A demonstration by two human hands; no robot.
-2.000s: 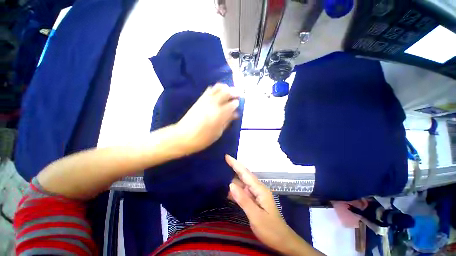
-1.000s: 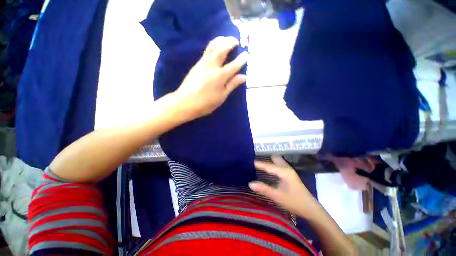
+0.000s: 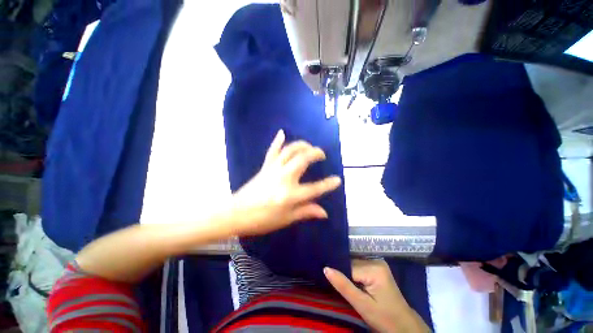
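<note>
A navy cut piece (image 3: 279,110) lies flat on the white table, its right edge running under the presser foot (image 3: 330,107) of the sewing machine. My left hand (image 3: 286,188) lies on top of the cloth with its fingers spread, below the foot. My right hand (image 3: 367,289) is at the cloth's lower right corner, past the table's front edge. Its thumb is on top of the cloth and its other fingers are partly hidden behind the edge. The needle tip is too small to tell.
A stack of navy pieces (image 3: 478,156) lies right of the needle. Long navy panels (image 3: 104,130) drape over the table's left side. A measuring strip (image 3: 390,244) runs along the front edge. The machine head (image 3: 403,39) and a control panel (image 3: 540,29) are above.
My left hand has moved down the cloth, away from the foot, and its fingers have spread. My right hand has closed on the cloth's lower corner. The camera view has shifted.
</note>
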